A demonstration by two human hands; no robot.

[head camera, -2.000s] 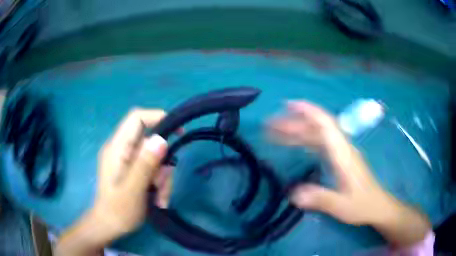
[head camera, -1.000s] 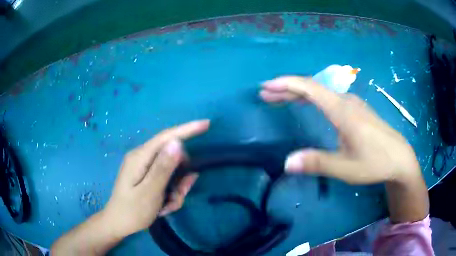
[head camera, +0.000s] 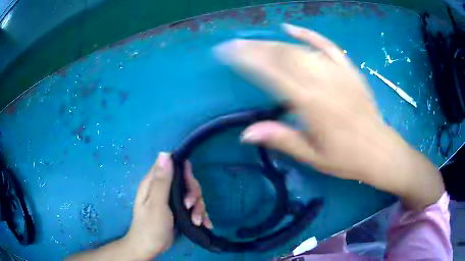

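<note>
A black headband [head camera: 179, 191] stands as a large open arc in front of me. My left hand [head camera: 160, 204] is closed around its left side, thumb on the near face and fingers inside the arc. A thinner black C-shaped yoke [head camera: 279, 188] lies at the lower right inside the arc, joined near the headband's lower end. My right hand [head camera: 326, 109] is blurred over the headband's upper right end, fingers spread and thumb below that end. It hides the end, so I cannot tell whether it grips it.
A thin whitish stick tool [head camera: 392, 87] lies at the right. Black headbands [head camera: 446, 66] are piled at the right edge, and more black arcs [head camera: 18, 204] lie at the left edge. A white tag [head camera: 305, 245] is at the near edge. A dark green belt [head camera: 66, 56] runs beyond the bench.
The blurred headband now shows as a clearer arc. My right hand has moved up and left, over where the bottle showed. My left hand still holds the left side, slightly lower.
</note>
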